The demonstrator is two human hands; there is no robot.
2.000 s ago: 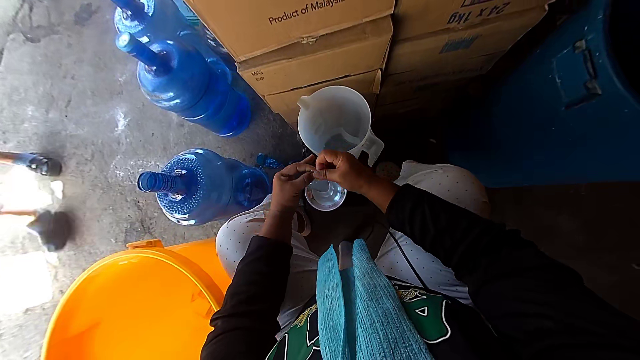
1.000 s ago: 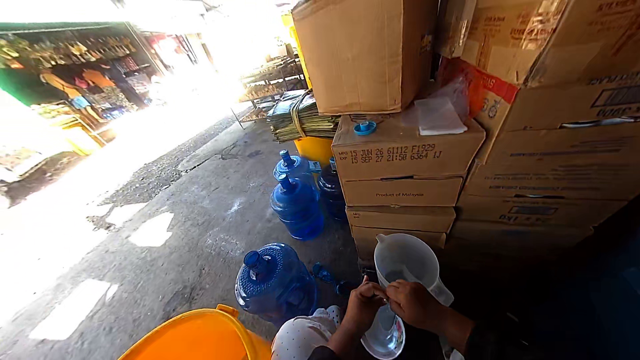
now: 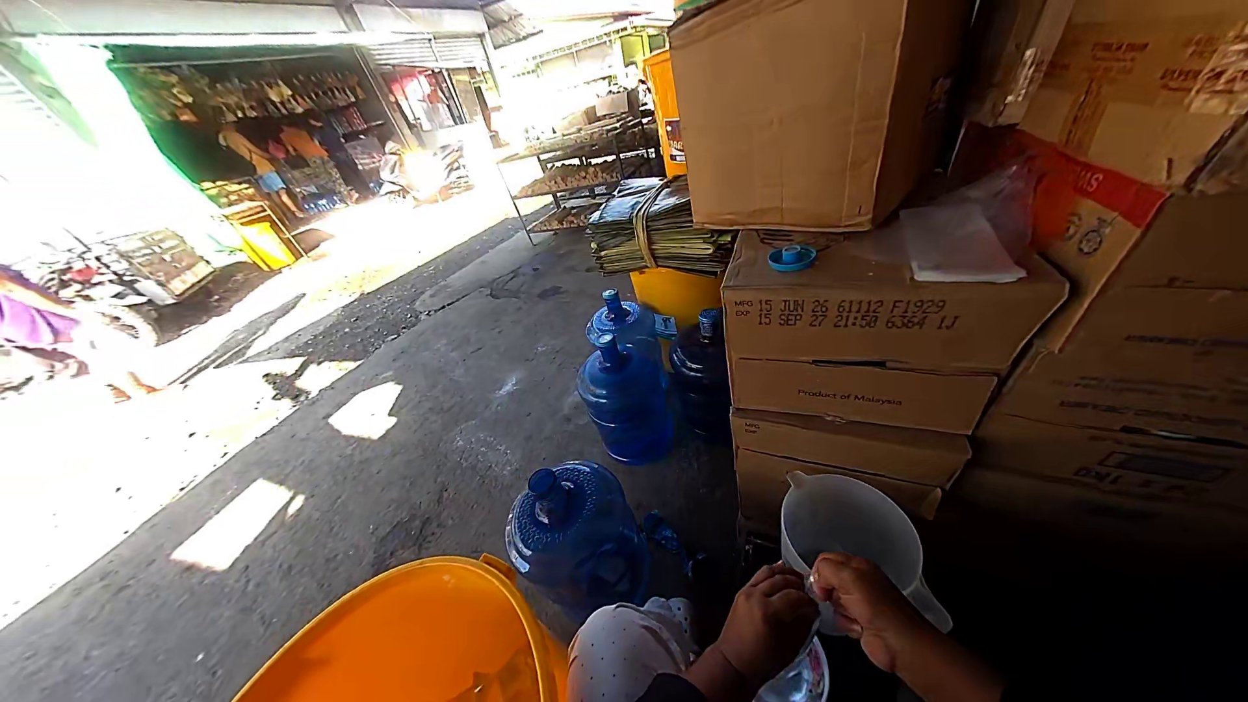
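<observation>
My left hand [image 3: 768,624] and my right hand [image 3: 858,600] are close together at the lower right, fingers closed on the gathered top of what looks like a clear plastic bag [image 3: 799,673]. The lower part of the bag hangs over a small bowl or cup [image 3: 822,668] with a coloured pattern, mostly hidden below my hands. Just beyond my hands stands a large translucent plastic pitcher [image 3: 848,522] with its spout to the upper left and its handle to the lower right. What it holds cannot be made out.
An orange tub [image 3: 390,634] stands at lower left, beside a blue water jug [image 3: 575,536]. More blue jugs [image 3: 624,400] stand farther off. Stacked cardboard boxes [image 3: 858,380] rise ahead, bearing a blue lid [image 3: 792,258] and plastic bags [image 3: 960,239]. A person [image 3: 58,327] is at the far left.
The view has tilted up towards the street. Both hands stay together by the pitcher, and a person in purple has come into view at the left edge.
</observation>
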